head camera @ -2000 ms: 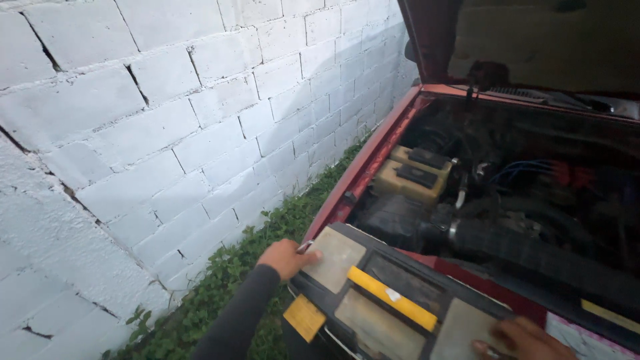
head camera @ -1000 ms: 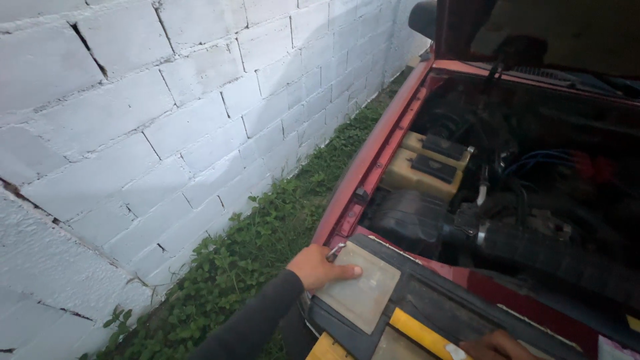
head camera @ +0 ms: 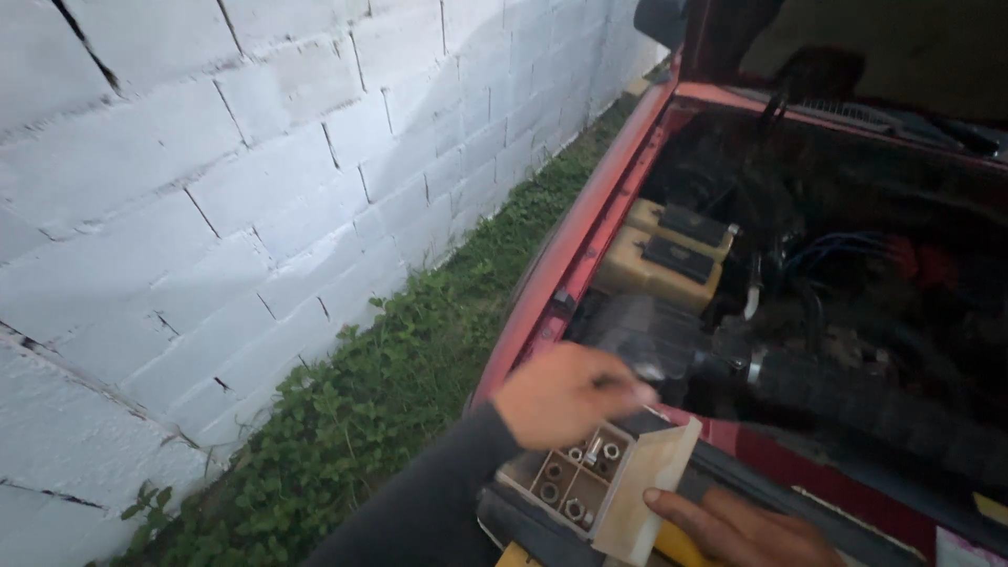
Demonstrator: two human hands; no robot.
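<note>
My left hand [head camera: 571, 394], blurred, hovers over the near-left part of a small compartment box [head camera: 561, 504] with fingers curled; whether it holds something cannot be told. Hex nuts [head camera: 576, 509] and a short bolt or socket-like metal piece [head camera: 594, 450] lie in the box's compartments. The box's pale translucent lid [head camera: 650, 492] stands raised, and the fingers of my right hand [head camera: 740, 528] touch its right side. Under that hand shows part of a yellow handle [head camera: 677, 545]. The box is part of a black tool organizer [head camera: 516, 516] at the front edge of a red car.
The car's red fender [head camera: 567, 260] runs beside the uncovered engine bay, which holds yellowed plastic reservoirs [head camera: 661, 264] and a black corrugated air hose [head camera: 850, 394]. A raised hood [head camera: 890, 63] is above. Low green plants [head camera: 354, 409] grow between the car and a white block wall [head camera: 276, 181].
The organizer's left lid, shut under my left hand before, is now raised, and the nuts inside show. My left hand has lifted off it; my right hand is now at the lid.
</note>
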